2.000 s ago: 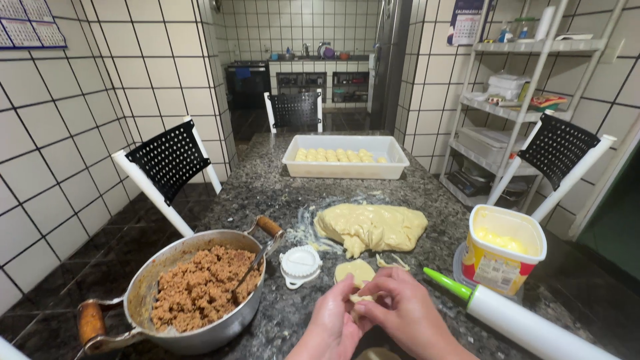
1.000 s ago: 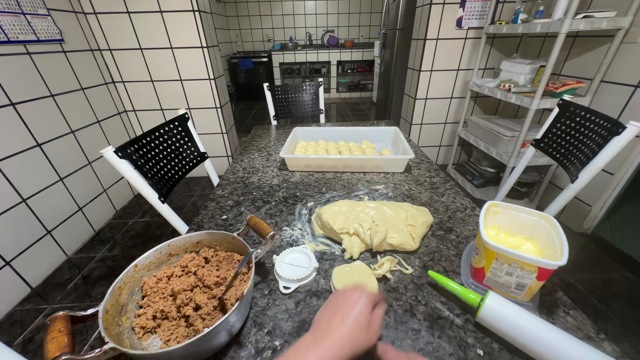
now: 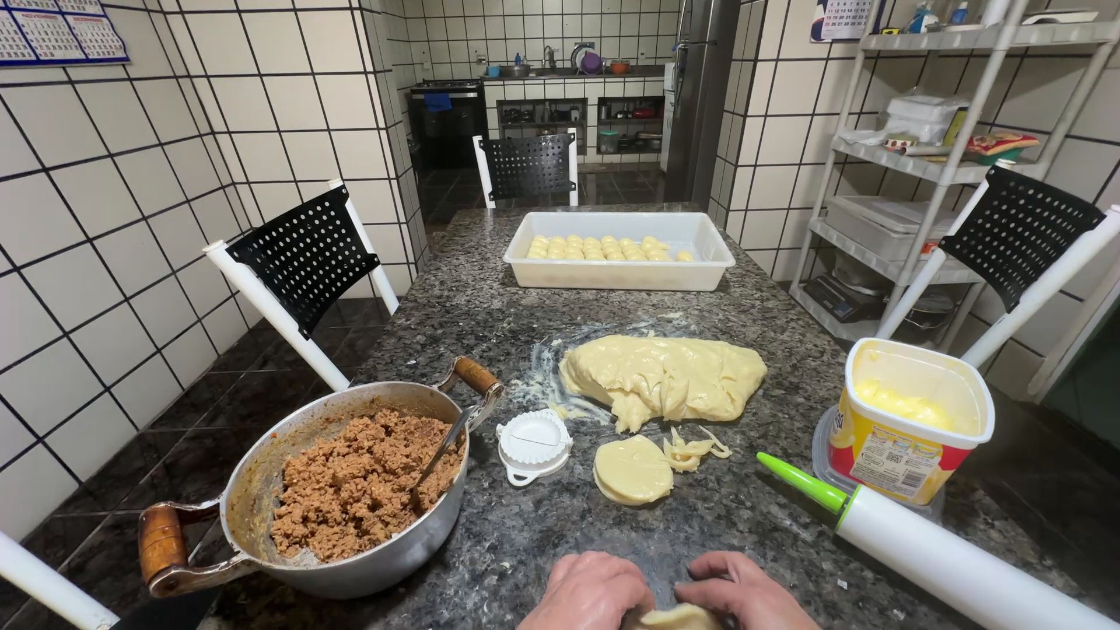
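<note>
At the bottom edge, my left hand (image 3: 591,592) and my right hand (image 3: 744,591) hold a piece of dough (image 3: 674,618) between them, partly cut off by the frame. Just beyond lie a flat dough round (image 3: 633,471) and thin dough scraps (image 3: 691,450). A large lump of dough (image 3: 669,378) rests farther back on the granite table. Left of the round is a white plastic dumpling press (image 3: 534,444). A metal pot (image 3: 442,516) of cooked ground filling (image 3: 359,477) holds a spoon (image 3: 442,455). To the right lies a white rolling pin (image 3: 945,560) with a green handle.
A yellow and white tub (image 3: 914,437) of soft yellow spread stands at the right. A white plastic tray (image 3: 617,276) with rows of small dough pieces sits toward the far end. Chairs (image 3: 302,254) surround the granite table (image 3: 472,324); a shelf rack (image 3: 941,166) stands behind at right.
My hands have moved down toward the near edge from beside the dough round. The round, partly covered by them earlier, now shows whole.
</note>
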